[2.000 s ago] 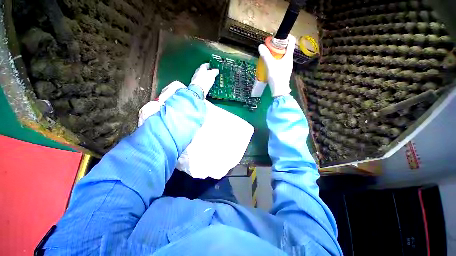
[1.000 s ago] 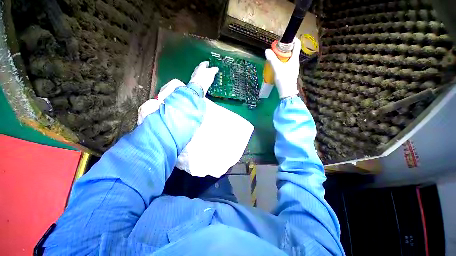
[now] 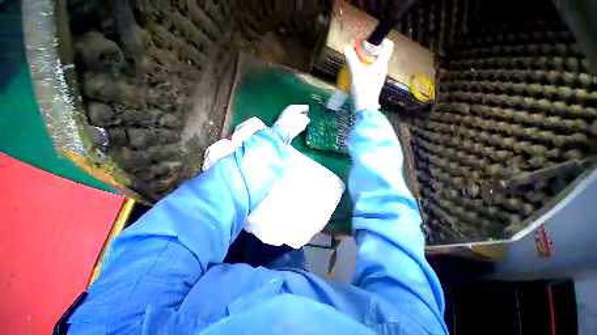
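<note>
A green circuit board (image 3: 322, 134) crowded with components lies on the green mat (image 3: 262, 91) in the foam-lined booth. My left hand (image 3: 293, 121), in a white glove, is at the board's left edge, its fingertips touching or close to it. My right hand (image 3: 368, 75), also gloved, is shut on the air gun (image 3: 344, 78), which has an orange-yellow body. The gun's pale nozzle is over the board's upper part. My right hand and sleeve hide the board's right side.
A white cloth-covered pad (image 3: 294, 199) lies under my left forearm. A metal box (image 3: 399, 55) with a yellow round label stands behind the board. Dirty foam (image 3: 504, 118) lines the walls. The booth's worn edge (image 3: 55, 98) and a red mat (image 3: 52, 242) are at left.
The view has shifted, so the booth appears lower and further right. My right hand has brought the air gun from beside the board's right edge to over its upper part. My left hand stays at the left edge.
</note>
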